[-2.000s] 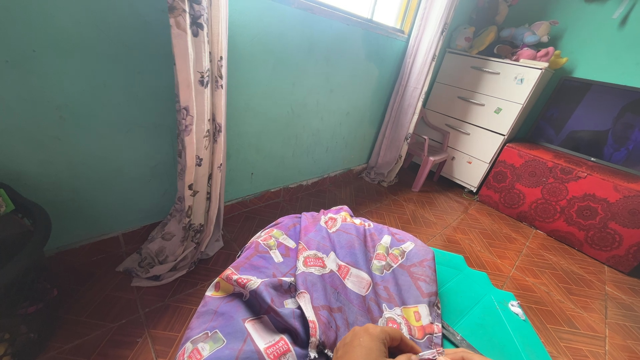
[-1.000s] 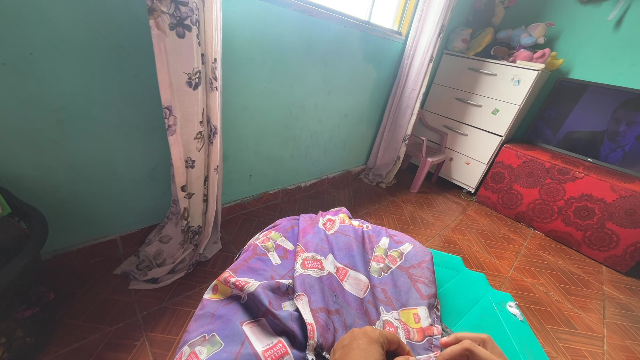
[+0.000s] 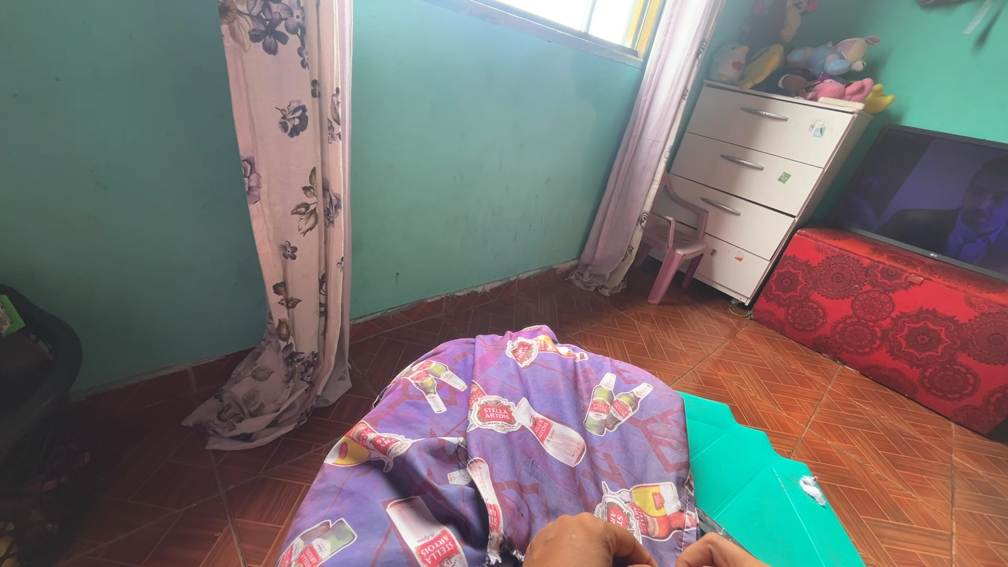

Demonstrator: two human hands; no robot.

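A purple cloth printed with beer bottles and glasses lies bunched at the bottom middle, with frayed thread along a lower seam. My left hand rests at its lower edge, fingers bent down, mostly cut off by the frame. My right hand is just to the right of it, also largely out of view. What the fingertips hold is hidden. A teal green sheet-like object with a jagged edge lies under the cloth's right side, with a small white scrap on it.
A floral curtain hangs to the brown tiled floor at left. A dark container stands at the far left. Toward the back right are a pink plastic chair, a white chest of drawers with soft toys, and a television on a red patterned box.
The right hand came farther into view at the bottom between two and one seconds ago and now shows less. The left hand stays at the cloth's lower edge.
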